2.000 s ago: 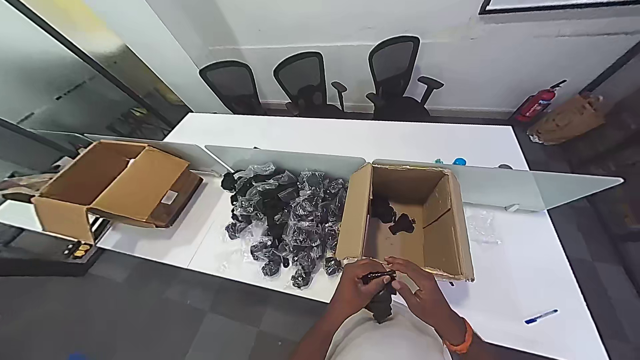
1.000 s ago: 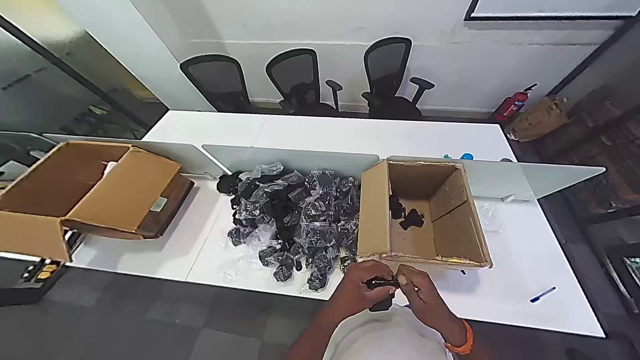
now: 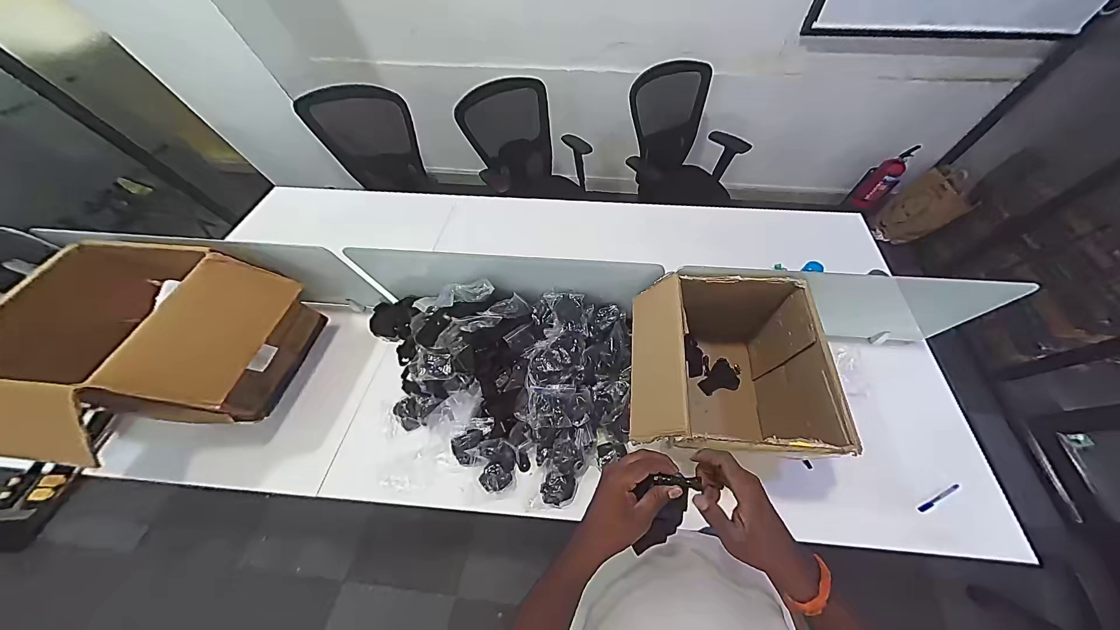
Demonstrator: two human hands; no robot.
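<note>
My left hand [image 3: 628, 503] grips a black item [image 3: 661, 518], perhaps a strap or fabric piece, close to my body at the table's front edge. My right hand [image 3: 733, 507], with an orange band at the wrist, has its fingertips on the item's right end. Just beyond my hands stands an open cardboard box [image 3: 661, 367] with a few black pieces [image 3: 719, 376] on its bottom. To its left lies a large pile of black items in clear plastic bags [image 3: 556, 394]. What exactly the bagged items are cannot be told.
Another open cardboard box [image 3: 188, 341] sits at the left. A blue pen [image 3: 938, 498] lies on the white table [image 3: 910, 534] at the right. Glass dividers [image 3: 516, 262] cross the table behind the pile. Beyond are mesh chairs [image 3: 669, 122] and a fire extinguisher [image 3: 878, 182].
The black item stays between both hands, and its hanging part has shifted. The fingers of my right hand have moved a little at its end. The view has shifted somewhat.
</note>
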